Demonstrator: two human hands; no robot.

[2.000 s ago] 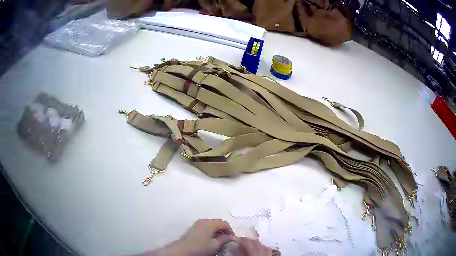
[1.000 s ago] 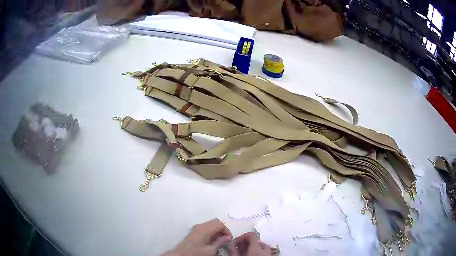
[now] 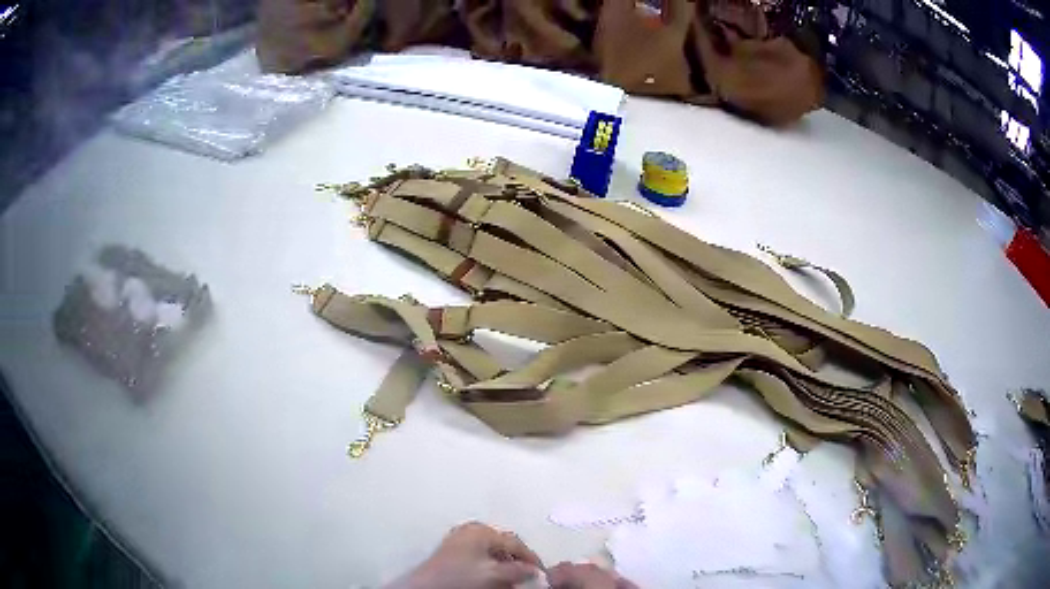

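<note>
My left hand (image 3: 474,559) is at the bottom edge, with fingers bent and fingertips together. My right hand (image 3: 585,575) is beside it, mostly cut off by the bottom edge. The fingertips of both hands meet at something small and pale that is too hidden to name. A big pile of khaki shoulder straps (image 3: 645,311) lies beyond the hands, with gold snap hooks (image 3: 371,433) at the strap ends. Thin white wrapping slips (image 3: 714,535) lie to the right of my right hand.
Rolled strap bundles (image 3: 132,322) sit blurred at the left. Plastic bags (image 3: 225,106), flat white sheets (image 3: 484,90), a blue box (image 3: 596,155) and a yellow-blue tape roll (image 3: 664,178) lie behind the straps. Brown bags (image 3: 507,32) are at the back. A red crate (image 3: 1028,262) shows at the right.
The view has shifted, so the table things sit slightly lower and more to the right. My hands have come closer together than a second ago and show less above the bottom edge.
</note>
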